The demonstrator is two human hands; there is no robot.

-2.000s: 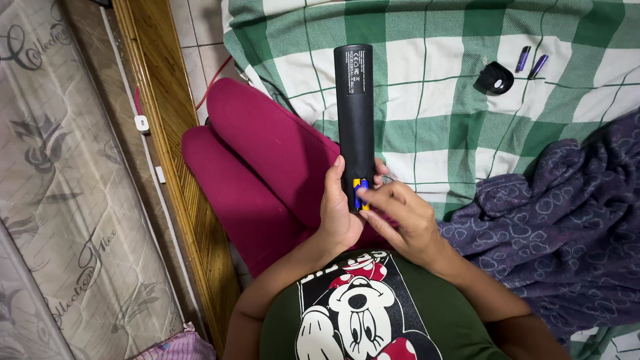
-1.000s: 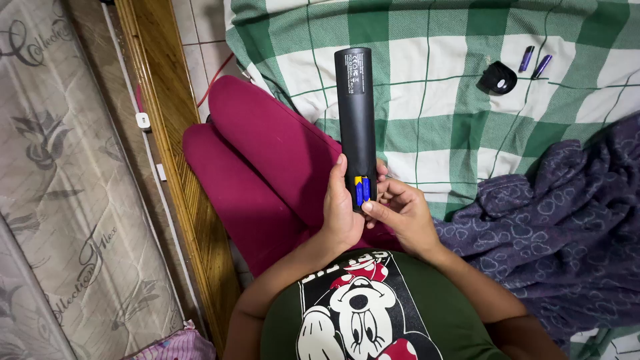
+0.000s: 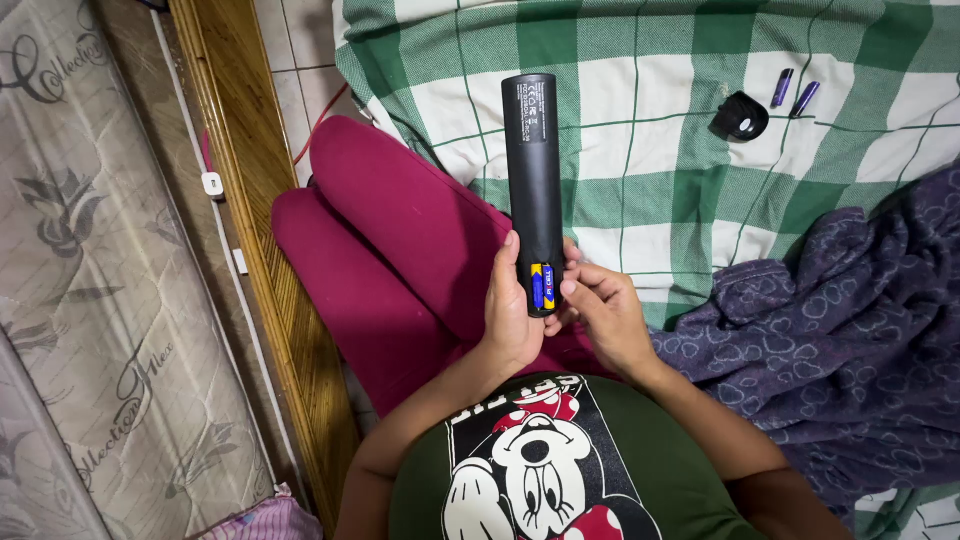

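Note:
A black remote control (image 3: 534,195) lies back side up in my left hand (image 3: 514,315), its open battery bay toward me. My left thumb runs along its left edge, and fingertips show at its right edge. Two blue and yellow batteries (image 3: 542,286) sit side by side in the bay. My right hand (image 3: 611,315) is at the bay's right side, thumb and index finger beside the batteries; whether they touch the remote is hard to tell. A small black cover (image 3: 741,116) and two purple batteries, one upright-lying (image 3: 782,88) and one slanted (image 3: 805,99), rest on the bed cloth.
A green and white checked cloth (image 3: 675,165) covers the bed. A dark purple blanket with a heart pattern (image 3: 817,330) is bunched at the right. At the left are a wooden bed rail (image 3: 262,247), a mattress (image 3: 112,247) and a white charger plug (image 3: 213,184).
My right thumb and fingers, which were on the batteries in the bay, have drawn back to its right edge, so both batteries show more fully. My left hand still holds the remote.

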